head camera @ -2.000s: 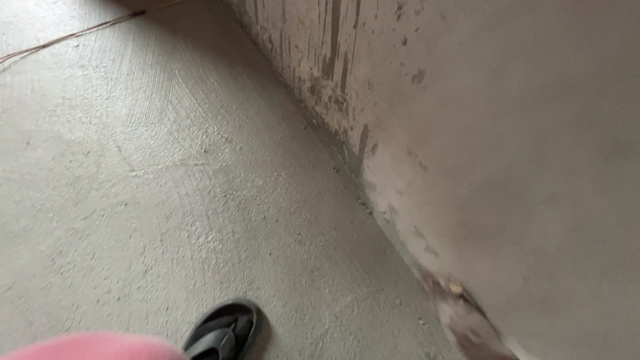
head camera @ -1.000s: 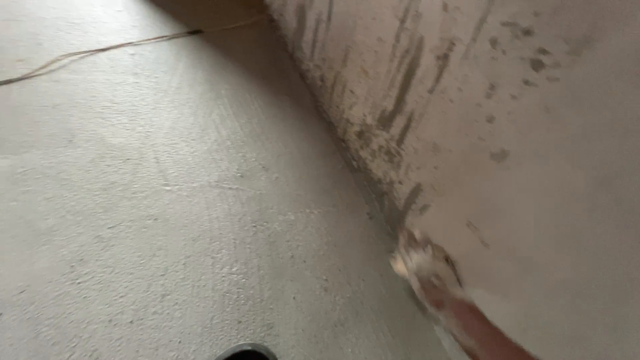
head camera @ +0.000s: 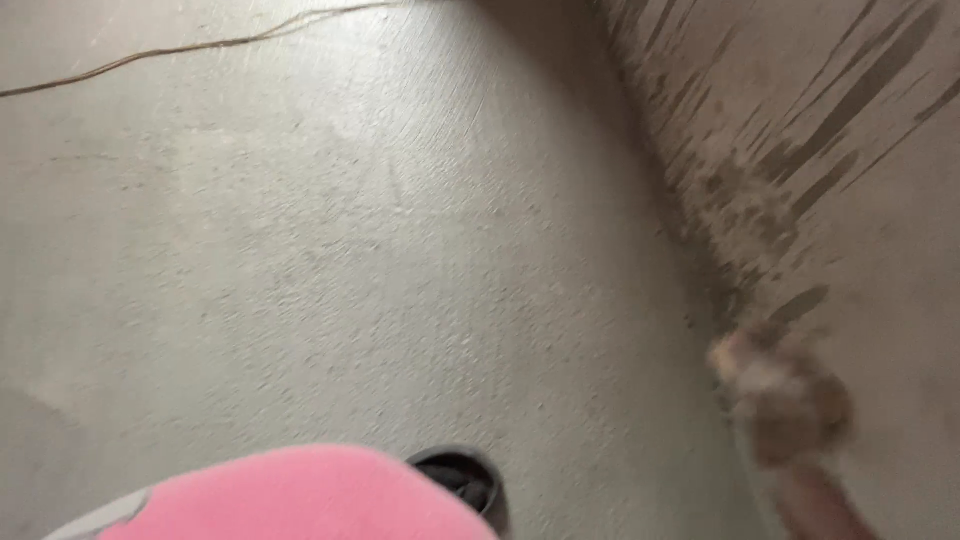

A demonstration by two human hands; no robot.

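My right hand (head camera: 780,390), blurred and coated with pale dust or cement, is at the lower right, beside the foot of the wall (head camera: 892,247). Blur hides its fingers, so whether it holds anything cannot be told. Dark wet-looking streaks and rough patches mark the wall just above it. The grey concrete floor (head camera: 375,300) meets the wall along a dark line close to the hand. My left hand is not in view.
Pink clothing (head camera: 300,495) fills the bottom left, with a dark shoe (head camera: 465,487) beside it on the floor. A thin cord (head camera: 165,51) lies across the floor at the upper left.
Since two seconds ago, my right hand has come further into view along the foot of the wall. The view itself has shifted.
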